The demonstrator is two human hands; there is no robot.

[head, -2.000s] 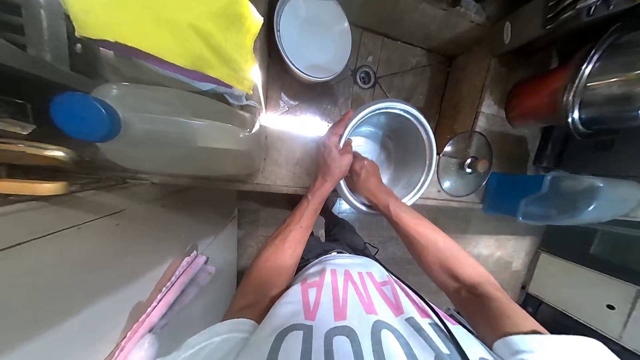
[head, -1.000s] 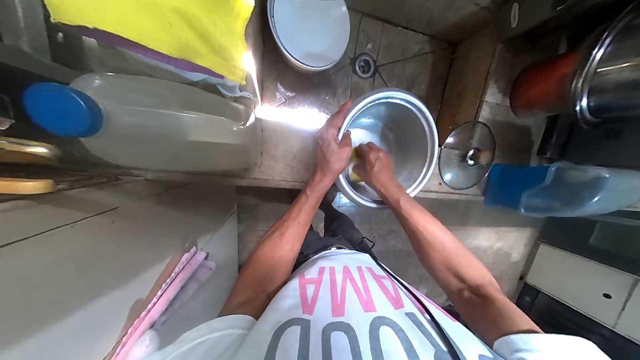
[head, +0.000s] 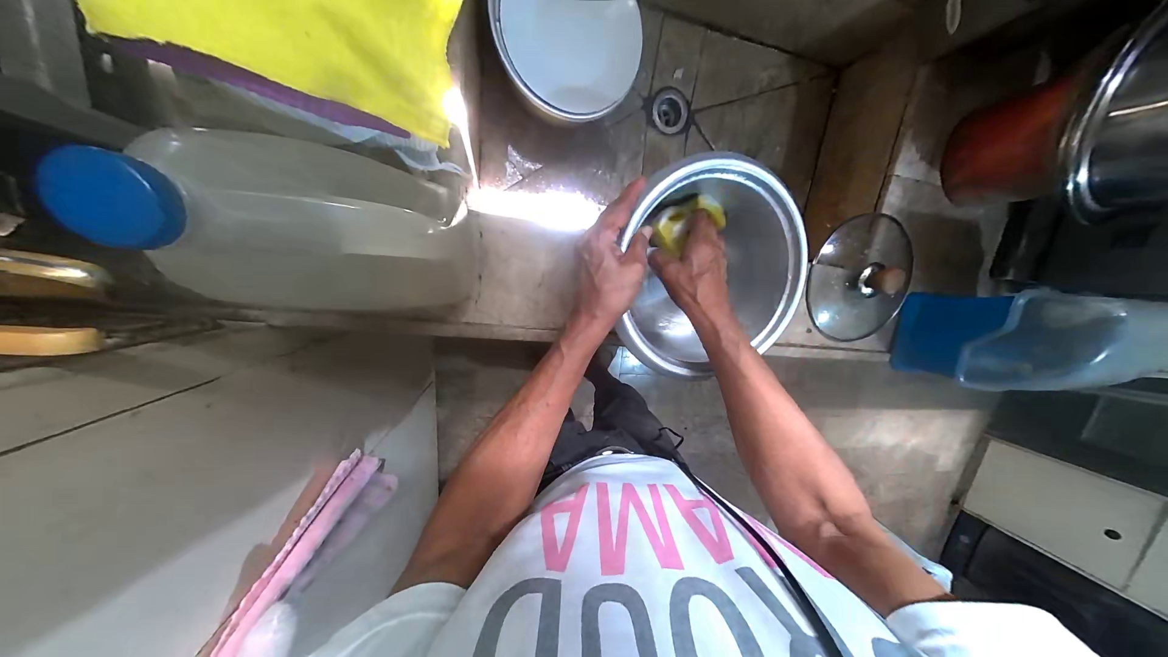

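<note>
A wide aluminium pot (head: 762,265) is tilted at the front edge of the tiled sink, its open mouth facing me. My left hand (head: 613,265) grips its left rim, fingers outside and thumb over the edge. Inside the pot, my right hand (head: 698,265) presses a yellow sponge (head: 675,228) against the upper left inner wall. The fingertips are partly hidden by the sponge. Close to the pot's right side lies a glass lid (head: 858,278) with a knob.
A white-bottomed basin (head: 570,55) stands in the sink beside the drain (head: 669,111). On the left lies a large jug (head: 301,219) with a blue cap, below a yellow cloth (head: 301,55). A blue plastic container (head: 944,330) and a steel pot (head: 1127,119) are at the right.
My right hand has moved up inside the pot with the sponge, which now shows more plainly. My left hand stays on the rim.
</note>
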